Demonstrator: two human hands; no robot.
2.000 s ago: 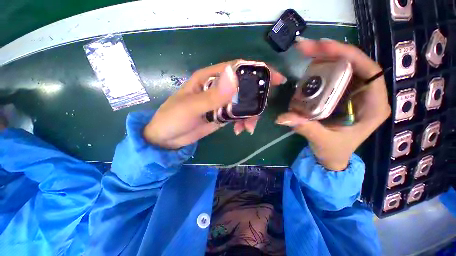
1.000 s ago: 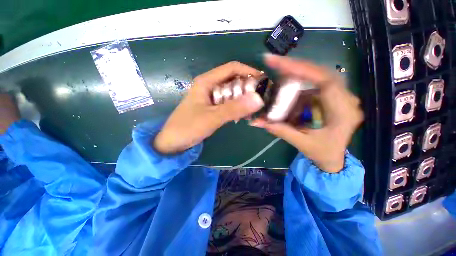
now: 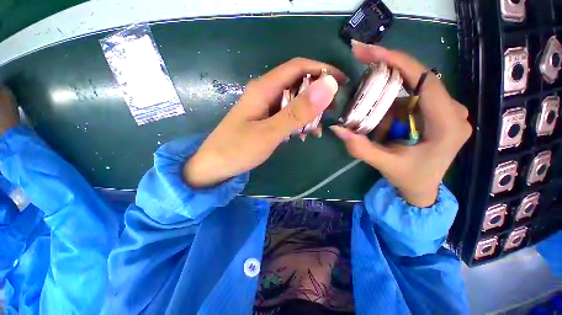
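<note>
My left hand [image 3: 265, 117] holds a small stack of rose-gold watch cases [image 3: 303, 101], mostly hidden by the thumb and fingers. My right hand [image 3: 419, 129] grips a stack of two rose-gold watch cases [image 3: 372, 98], edge-on between thumb and fingers. The corded hand tool [image 3: 400, 128], with blue and yellow parts, lies in the right palm, its dark tip showing behind the fingers. Its thin grey-white cord [image 3: 326, 179] curves down to the bench edge. The two stacks are apart, above the dark green bench.
A black watch housing [image 3: 367, 23] lies on the bench beyond my right hand. A clear zip bag [image 3: 143, 75] lies at the left. A black component tray [image 3: 469, 178] with several watch cases stands at the right. Another person's blue sleeve [image 3: 55, 178] is at the left.
The right hand held one visible case and now holds two stacked cases. The left hand's stack has turned, hiding its dark face. The hands met and have moved apart.
</note>
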